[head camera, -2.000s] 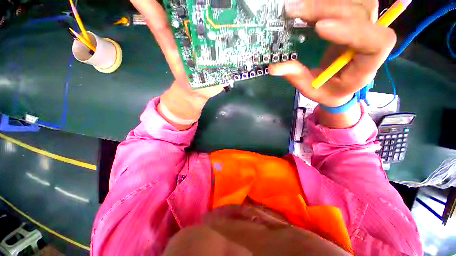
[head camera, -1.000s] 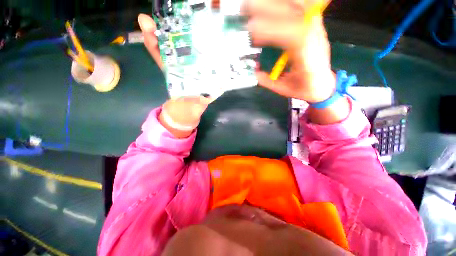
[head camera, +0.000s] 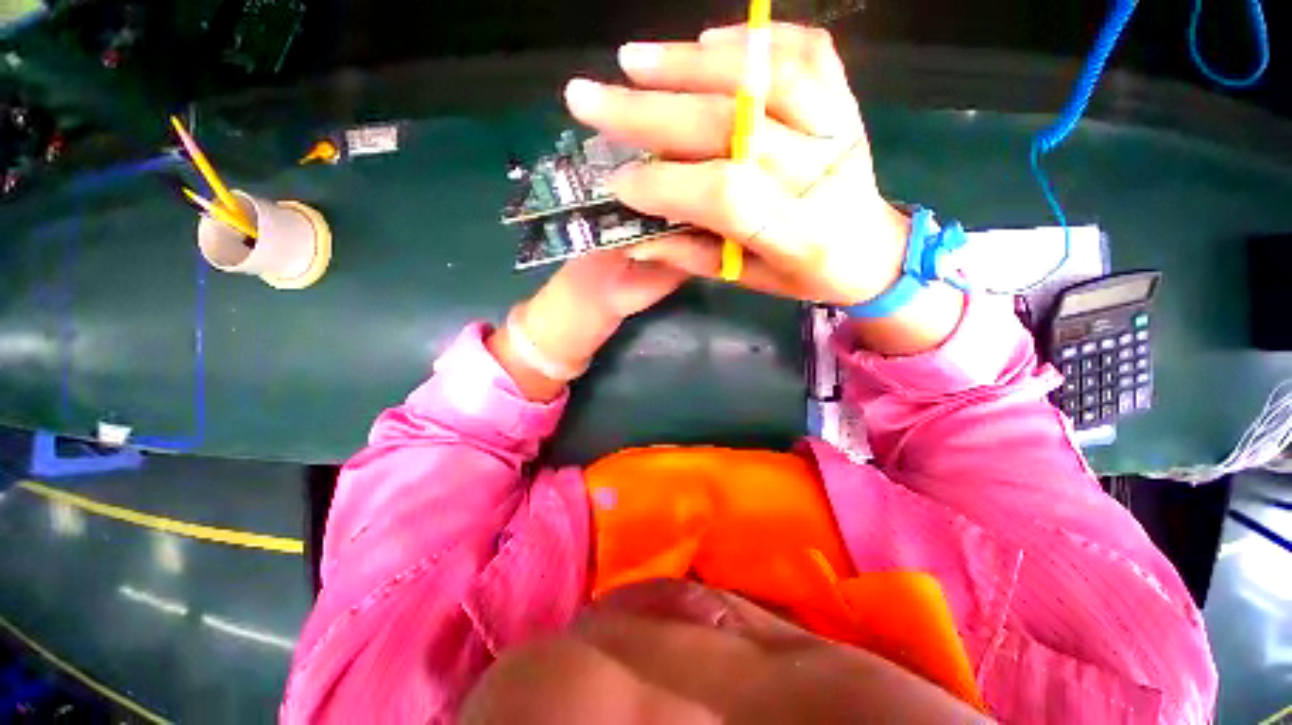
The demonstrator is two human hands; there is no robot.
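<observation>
A circuit board (head camera: 574, 213) is held above the bench, tilted nearly edge-on, and looks like two stacked layers. My left hand (head camera: 602, 290) is under its near edge and holds it from below, its fingers partly hidden. My right hand (head camera: 772, 170) covers the board's right part, with the thumb and fingers on it. A yellow pencil-like tool (head camera: 745, 128) stands upright between my right fingers, its tip pointing down. A blue wrist strap (head camera: 914, 269) is on my right wrist and a pale bangle is on my left wrist.
The green bench (head camera: 397, 340) holds a pen cup (head camera: 291, 248) with yellow sticks at left and a yellow-tipped item (head camera: 354, 145) behind it. At right are papers (head camera: 1056, 255), a calculator (head camera: 1105, 354), a coiled blue cord (head camera: 1084, 106) and white strands (head camera: 1261, 432).
The board has turned from face-on to nearly edge-on and is lower. My right hand has come left over it, and the yellow tool now stands upright.
</observation>
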